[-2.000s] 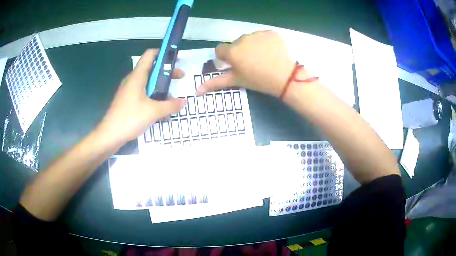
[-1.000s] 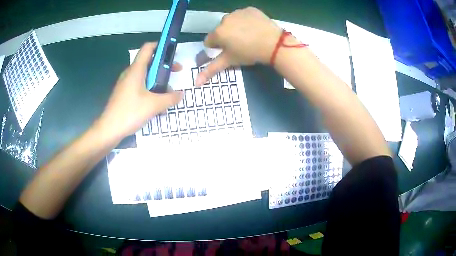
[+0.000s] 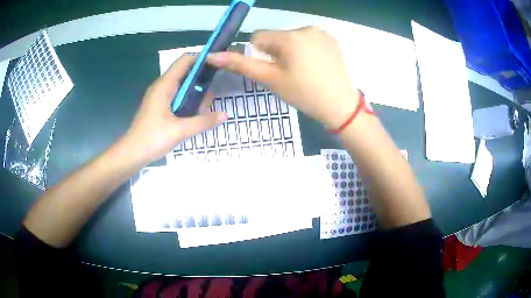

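Observation:
My left hand point(image 3: 166, 113) holds the black-and-turquoise device body point(image 3: 211, 64), tilted with its top end pointing up and right. My right hand point(image 3: 291, 73) is at the device, its index fingertip touching or just over the black face. The right thumb and other fingers are curled; a pale bit shows by them, too blurred to name. Under both hands lies the rectangular label sheet point(image 3: 256, 128) with rows of black-outlined boxes. Below it are white sheets point(image 3: 233, 186) with a row of small grey marks. The round sticker sheet point(image 3: 348, 198) is partly hidden by my right forearm.
A second dotted sheet point(image 3: 39, 84) and a clear plastic bag point(image 3: 26, 157) lie at the far left. White backing sheets point(image 3: 445, 99) lie at the right, near a small white slip point(image 3: 482, 169). A blue tote point(image 3: 492, 41) stands at the upper right. A white-edged border point(image 3: 116, 26) runs behind.
My right hand has moved from over the label sheet to the device body, its index finger now at the black face. The device in my left hand tilts further right.

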